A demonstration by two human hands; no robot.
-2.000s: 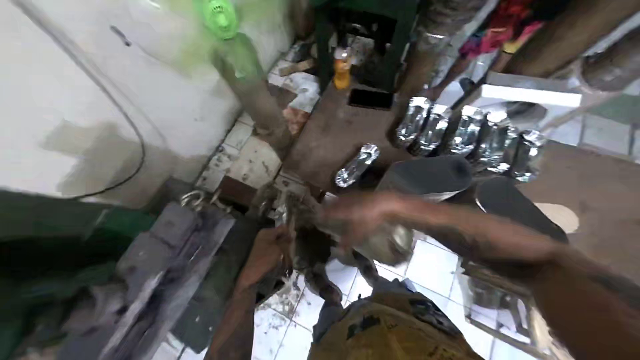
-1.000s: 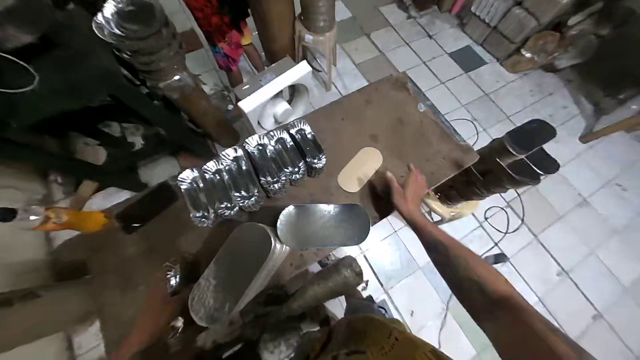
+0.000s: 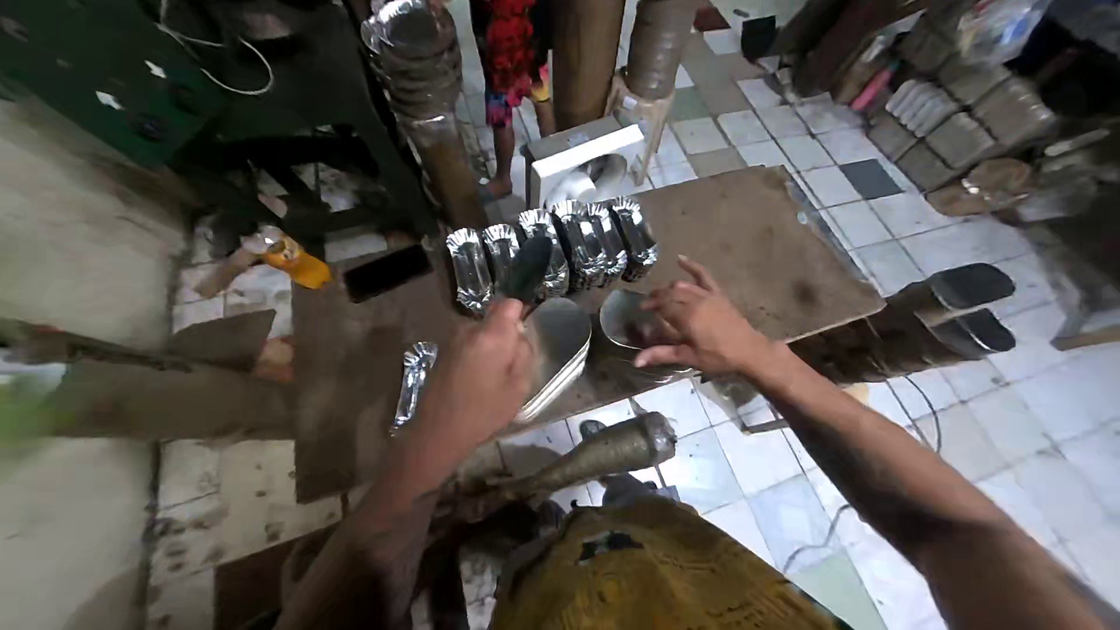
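My left hand (image 3: pixel 494 354) is closed around a dark, flat, rounded object (image 3: pixel 528 267) that points up and away; what it is I cannot tell. Just right of that hand lies a stack of oval-ended silver sheets (image 3: pixel 560 337). My right hand (image 3: pixel 700 322) has its fingers spread over a second oval-ended stack (image 3: pixel 621 317), and its fingertips are at the stack's right side. Whether they touch it is unclear. Behind both stacks stands a row of several stacks of crimped foil trays (image 3: pixel 582 241). One separate foil piece (image 3: pixel 415 381) lies to the left of my left hand.
The brown tabletop (image 3: pixel 744 236) carries a dark phone-like slab (image 3: pixel 387 273). An orange-filled bottle (image 3: pixel 297 262) lies at its left. Beyond stand a white-edged box (image 3: pixel 586 157) and a person's legs (image 3: pixel 503 131). Tall wrapped stacks (image 3: pixel 927 319) are at the right, a metal cylinder (image 3: pixel 612 451) below the table.
My right hand has moved from the table's right part to the right oval-ended stack. My left hand is now raised with the dark object in it. The pale oval piece no longer shows on the tabletop.
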